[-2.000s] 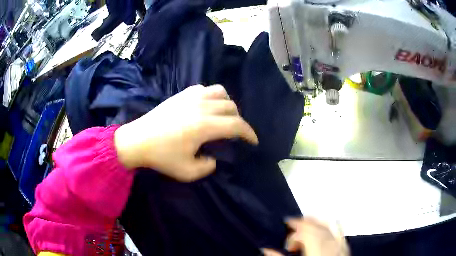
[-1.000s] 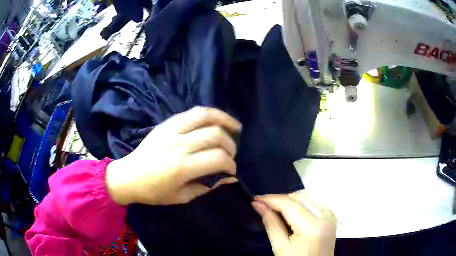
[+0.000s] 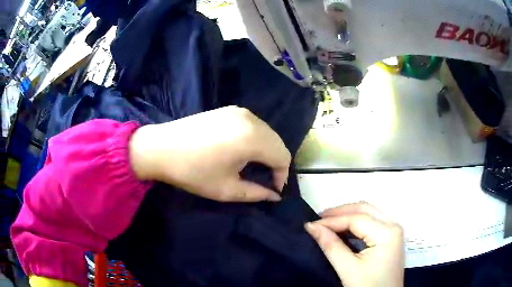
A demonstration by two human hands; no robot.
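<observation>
A dark navy garment [image 3: 224, 241] lies heaped left of the needle and hangs towards my lap. My left hand [image 3: 224, 154], in a pink sleeve, rests on it with thumb and index finger pinching the cloth near its right side. My right hand [image 3: 362, 241] pinches the garment's right edge between thumb and fingertips, lower and to the right. The white sewing machine head [image 3: 393, 31] with red lettering stands at the upper right. The garment's upper right edge lies close beside the needle area [image 3: 323, 92]; whether it is under the foot cannot be told.
A green ring [image 3: 421, 66] and a dark block-like item [image 3: 474, 101] sit on the machine bed [image 3: 387, 151]. A black flat item [image 3: 498, 171] lies at the right table edge. A red perforated basket [image 3: 112, 272] is at lower left. Other machines stand at upper left.
The view has shifted, so the machine appears further left. My left hand has moved up and right along the garment, away from my right hand. My right hand still pinches the edge.
</observation>
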